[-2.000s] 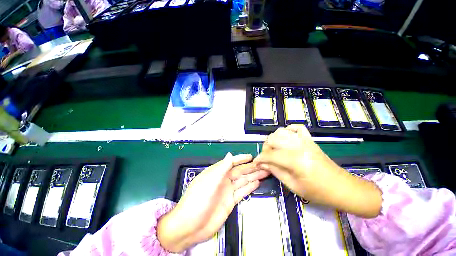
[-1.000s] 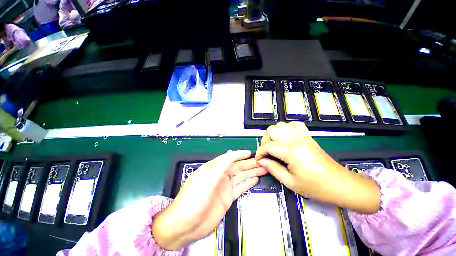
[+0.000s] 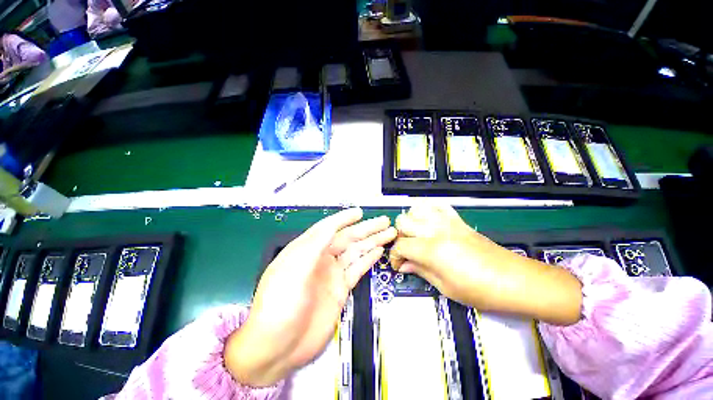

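Note:
A part-assembled phone (image 3: 410, 344) with a black camera end and a white area lies in a slot of the near black foam tray (image 3: 361, 355). My left hand (image 3: 301, 293) is palm up over the tray's left part, fingers extended; whether small parts lie on it cannot be told. My right hand (image 3: 438, 248) is bent over the phone's camera end, its fingertips close together beside my left fingertips. What they may pinch is too small to see. Round camera openings show just below the right fingertips. My hands cover parts of the neighbouring phones.
A second foam tray with several phones (image 3: 510, 188) lies beyond. A blue parts bin (image 3: 274, 129) holding a clear bag and a slim stick (image 3: 299, 176) lie on a white sheet (image 3: 352, 168). Another tray (image 3: 160, 301) stands left. Tiny rings (image 3: 256, 216) dot the green mat.
My left hand has drawn slightly left and turned its fingers more upward. My right hand has shifted left over the camera end, uncovering several camera openings. The scene has moved slightly up in view.

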